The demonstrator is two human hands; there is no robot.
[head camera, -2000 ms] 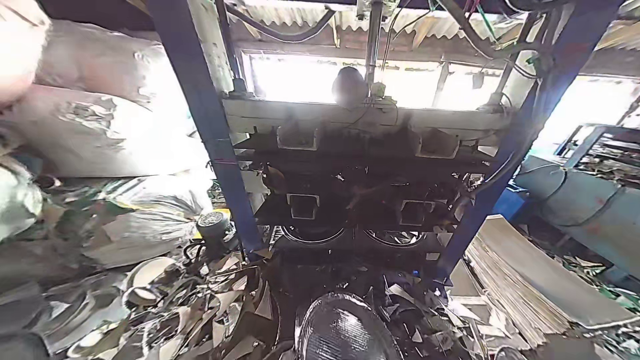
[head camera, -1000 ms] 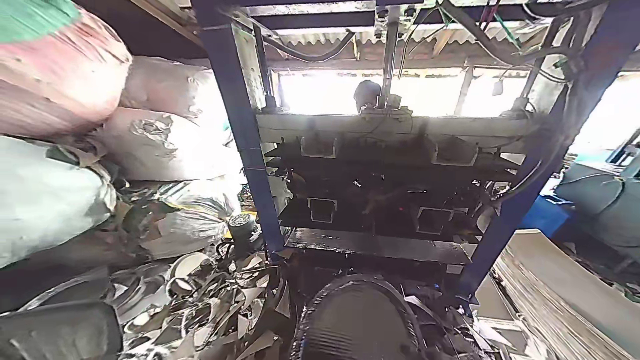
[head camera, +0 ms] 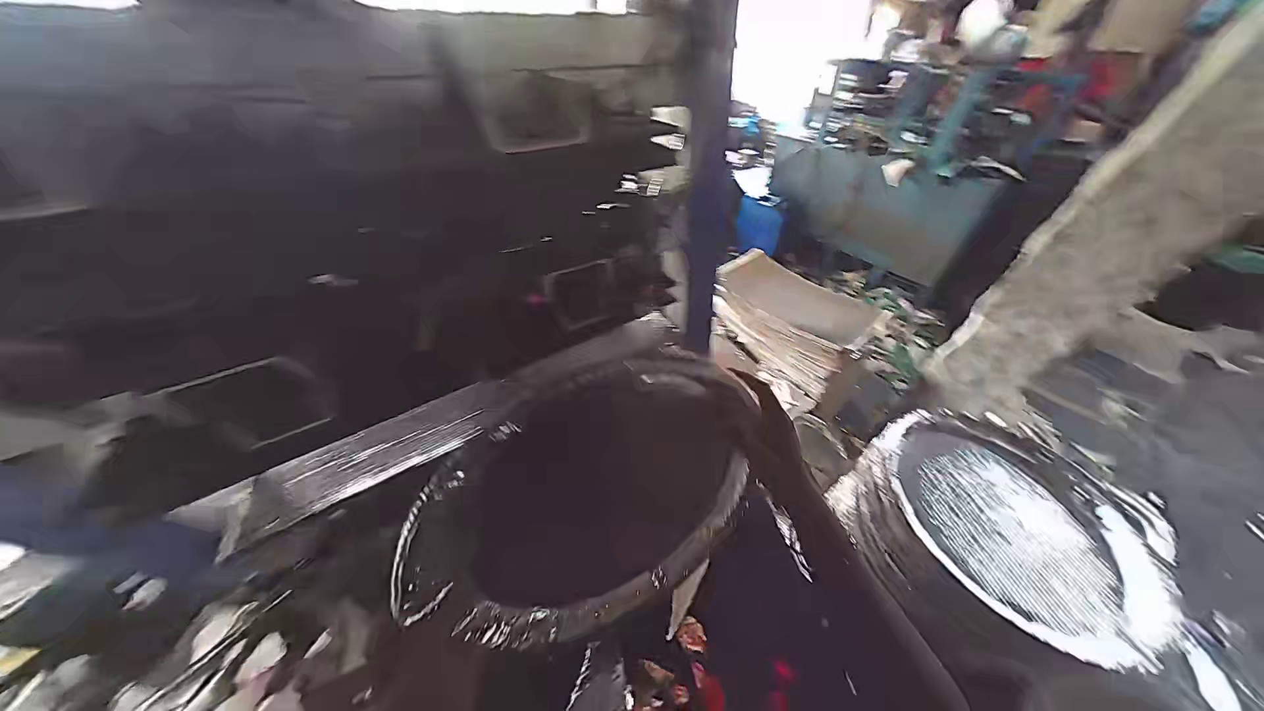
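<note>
A dark, round, shallow piece with a raised shiny rim (head camera: pixel 602 484) is tilted in the middle of the view; its material is unclear. My right forearm reaches up from the bottom right, and my right hand (head camera: pixel 746 395), dark and blurred, is at the piece's upper right rim, seemingly gripping it. At the lower left rim a dark blurred shape could be my left arm; the left hand cannot be made out. To the right lies a pile of similar round pieces (head camera: pixel 889 513), the top one with a bright ribbed face (head camera: pixel 1017 543).
A large dark press (head camera: pixel 395 227) fills the left, with a metal ledge (head camera: pixel 395 444) and a blue upright post (head camera: pixel 706 178). Beyond stand stacked tan sheets (head camera: pixel 790 306), a blue drum (head camera: pixel 758 225) and a grey-green metal cabinet (head camera: pixel 879 212). Scraps (head camera: pixel 227 642) cover the lower left.
The view has swung right and come nearer to the press. The round piece, low in the middle earlier, now appears higher and tilted, with my right arm beside it.
</note>
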